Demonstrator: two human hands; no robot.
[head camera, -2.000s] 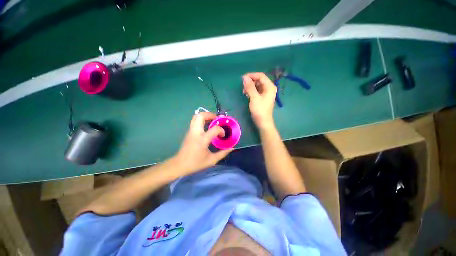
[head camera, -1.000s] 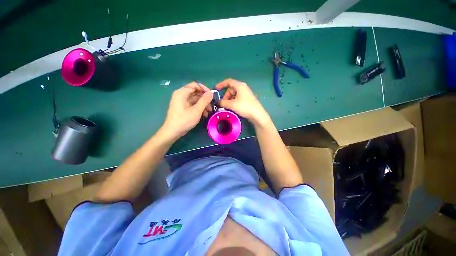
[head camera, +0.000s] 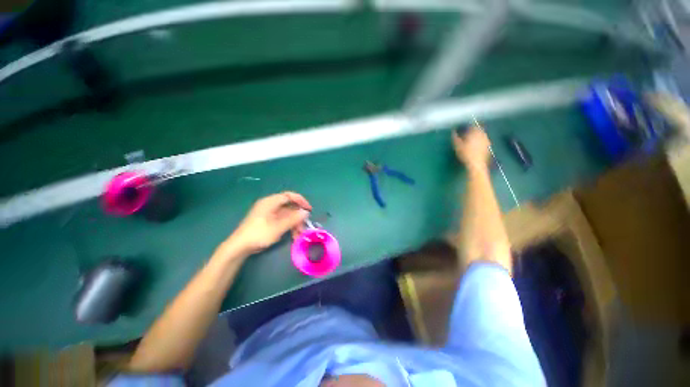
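A hair dryer head with a shiny magenta end ring (head camera: 316, 252) is at the bench's near edge, ring facing up towards me. My left hand (head camera: 274, 221) pinches its neck and wires just above the ring; the fingers hide most of the neck. My right hand (head camera: 473, 147) is stretched out to the right of the bench, its fingertips at a dark piece (head camera: 462, 131), probably a black handle shell. The view is blurred and I cannot tell if the fingers have closed on it. Another black handle shell (head camera: 520, 152) lies just right of that hand.
Blue-handled cutters (head camera: 384, 181) lie open mid-bench. A second magenta-ringed head (head camera: 126, 193) and a grey cylinder unit (head camera: 104, 292) stand at left. A blue parts bin (head camera: 614, 119) is at far right. A white strip (head camera: 287, 153) crosses the bench; a carton (head camera: 590, 261) sits below right.
My right hand has left the dryer's neck and moved far right to the loose shells. My left hand stays at the neck. The view has swung right, bringing the blue bin into fuller view.
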